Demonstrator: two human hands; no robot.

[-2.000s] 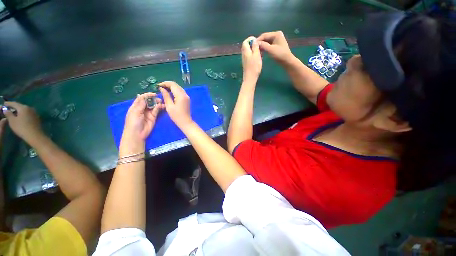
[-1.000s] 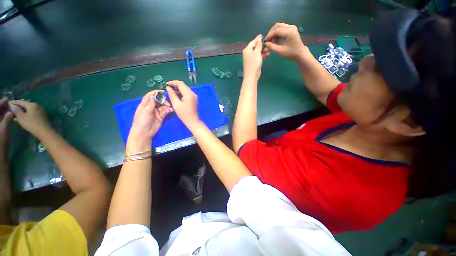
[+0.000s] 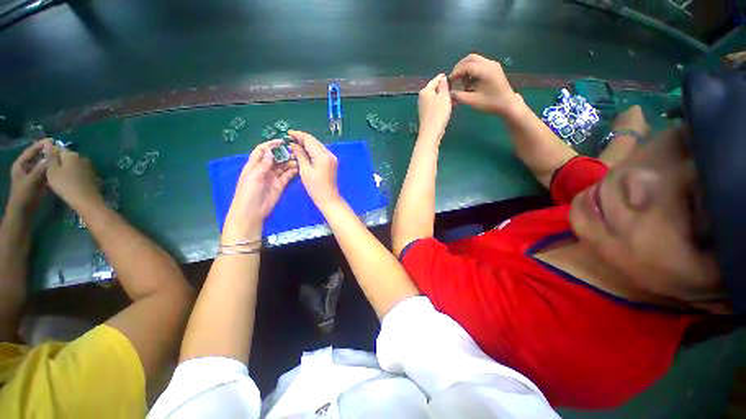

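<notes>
My left hand (image 3: 261, 185) holds a small squarish silver-rimmed housing (image 3: 280, 153) between thumb and fingers, above the left part of the blue mat (image 3: 319, 200). My right hand (image 3: 317, 170) is at the housing's right side, its thumb and index finger pinched close to the rim. Whether the right fingers hold a separate small piece is too small to tell. The housing's centre looks dark greenish. Blue-handled thread snips (image 3: 334, 108) lie beyond the mat, points towards me.
Clear pieces (image 3: 276, 129) lie beyond the mat, with more clusters left (image 3: 139, 163) and right (image 3: 381, 123). A person in red (image 3: 523, 286) works at right near white-rimmed frames (image 3: 571, 116). A person in yellow (image 3: 74, 380) works at left. A white scrap (image 3: 378, 178) lies on the mat's right edge.
The view has shifted, so the bench things appear further right. My hands stay together at the housing, whose face now shows more squarely. The person in red has turned their head.
</notes>
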